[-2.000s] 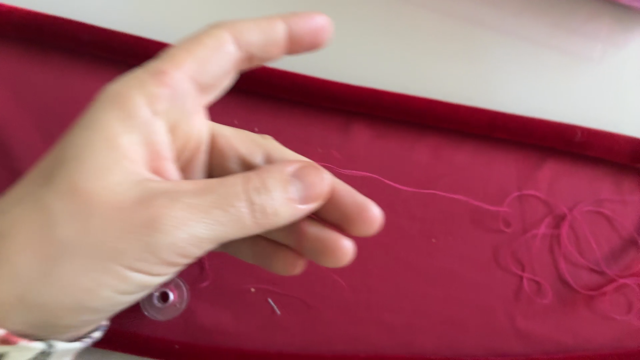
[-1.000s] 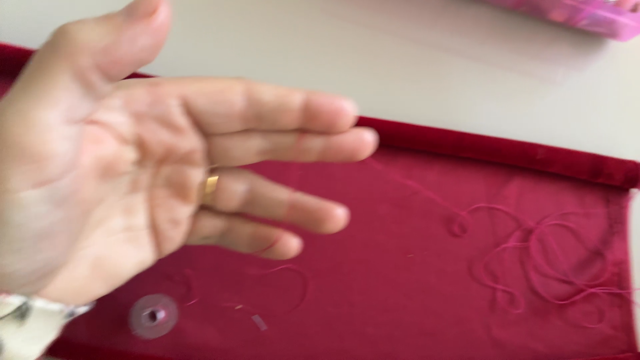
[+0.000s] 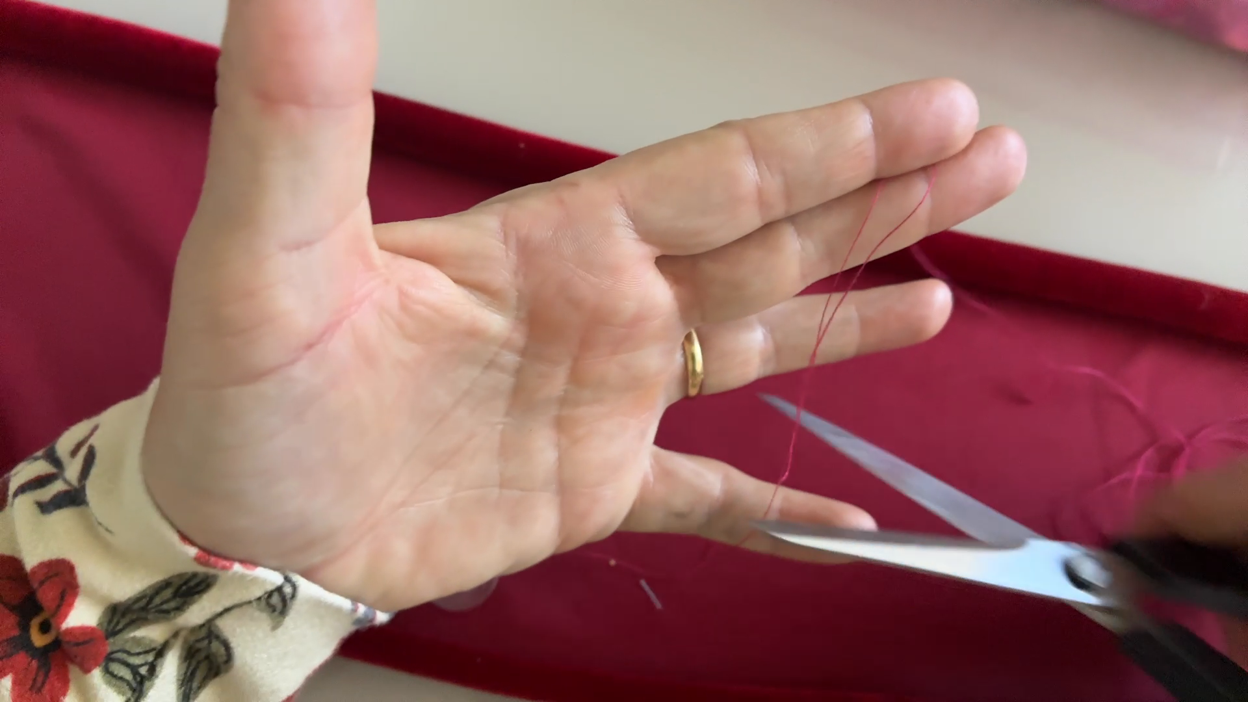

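My left hand (image 3: 507, 361) is palm up with the fingers spread, a gold ring (image 3: 693, 363) on one finger. A fine red thread (image 3: 817, 341) runs across its fingers, from between the upper two down to the little finger. At the right edge my right hand (image 3: 1199, 502), blurred and mostly out of view, holds black-handled scissors (image 3: 1014, 561). Their blades are apart, with the thread near the tips; whether it lies between them is hard to tell. Below both hands lies crimson fabric (image 3: 936, 634) with a velvet edge.
Loose pink thread (image 3: 1160, 448) lies in loops on the fabric at the right. A small needle-like metal piece (image 3: 650, 594) rests below my left hand. A clear bobbin (image 3: 466, 596) is mostly hidden by it. A pink object (image 3: 1194, 19) is at the top right corner.
My left hand has turned palm up and its thumb has left the other fingers. The scissors and my right hand have come into view from the right.
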